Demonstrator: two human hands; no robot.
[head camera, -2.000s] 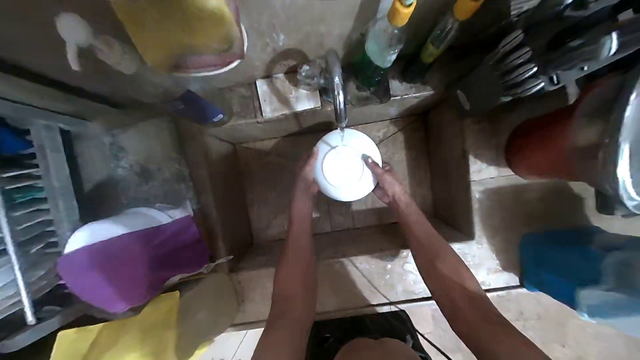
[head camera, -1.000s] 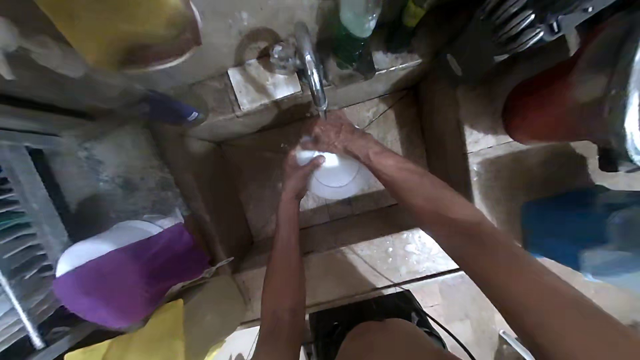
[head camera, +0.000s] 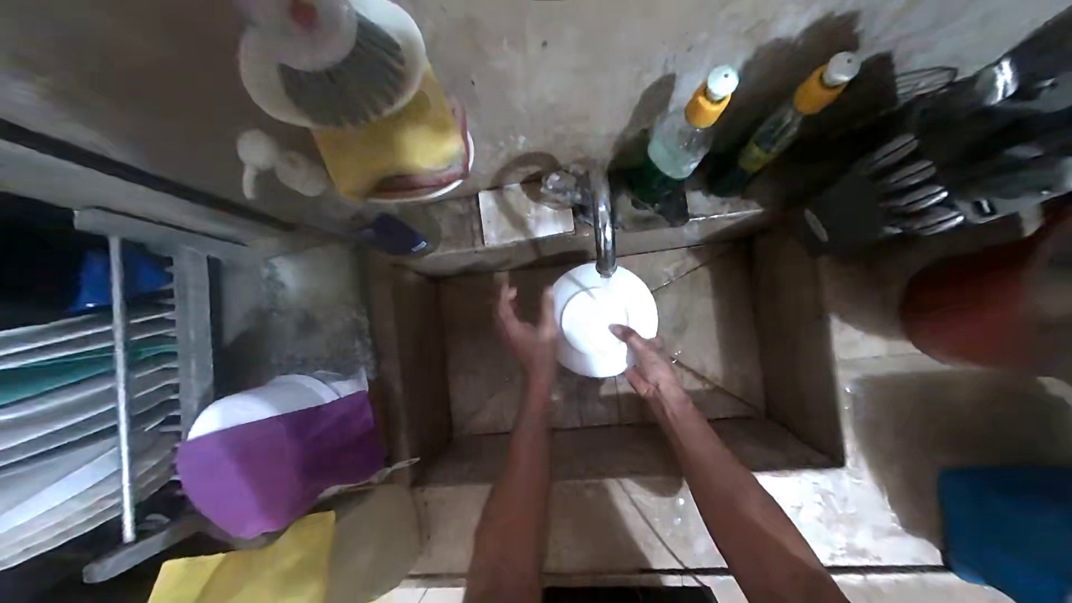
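Observation:
A white plate (head camera: 590, 327), its round base showing, lies under the chrome faucet (head camera: 604, 226) over a tiled sink (head camera: 586, 456). My right hand (head camera: 649, 360) grips the plate's lower right rim, thumb on its surface. At the plate's left edge is my left hand (head camera: 528, 331), fingers spread and raised; it does not grip the plate, and whether it touches the rim I cannot tell.
Dish rack with plates (head camera: 126, 377) stands left, near a purple cloth (head camera: 280, 469) over white dishes. Two bottles (head camera: 678, 146) (head camera: 770, 138) stand behind the sink. A red container (head camera: 971, 301) and blue object (head camera: 1005, 519) are at right.
My right hand has moved from the faucet side back to the plate's right rim. The left hand, holding the plate in the earlier frames, has let go. The view has shifted.

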